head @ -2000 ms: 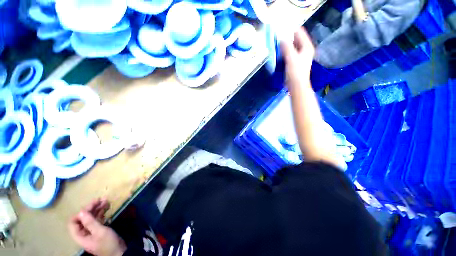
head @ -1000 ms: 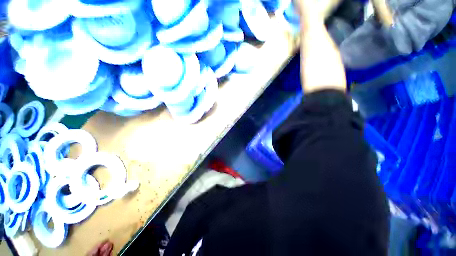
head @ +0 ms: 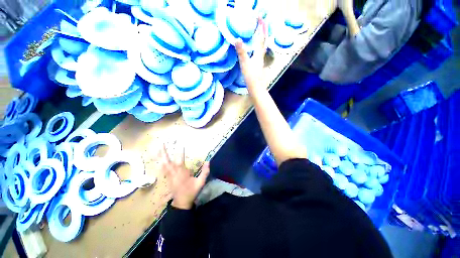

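Observation:
A large heap of assembled hats (head: 186,75), pale blue-white domes in wide brims, lies on the upper part of the bench. Loose ring-shaped hat brims (head: 48,179) are heaped at the left. My right hand (head: 252,55) reaches to the right end of the hat heap, fingers spread at the lower edge of a hat (head: 241,24); whether the fingertips touch it is unclear. My left hand (head: 184,177) is open and empty over the bench's near edge, right of the brims, with its fingers spread.
A blue bin (head: 307,108) with many small domed crowns (head: 359,175) is at my right. A blue tray (head: 15,55) with brownish contents lies behind the hats. A person's grey sleeve (head: 376,45) shows at the upper right. Stacked blue bins (head: 423,151) stand at far right.
My left hand has come up from the lower edge onto the view's middle, fingers spread. My right hand has moved left from beyond the heap to its right end. The crown bin is uncovered.

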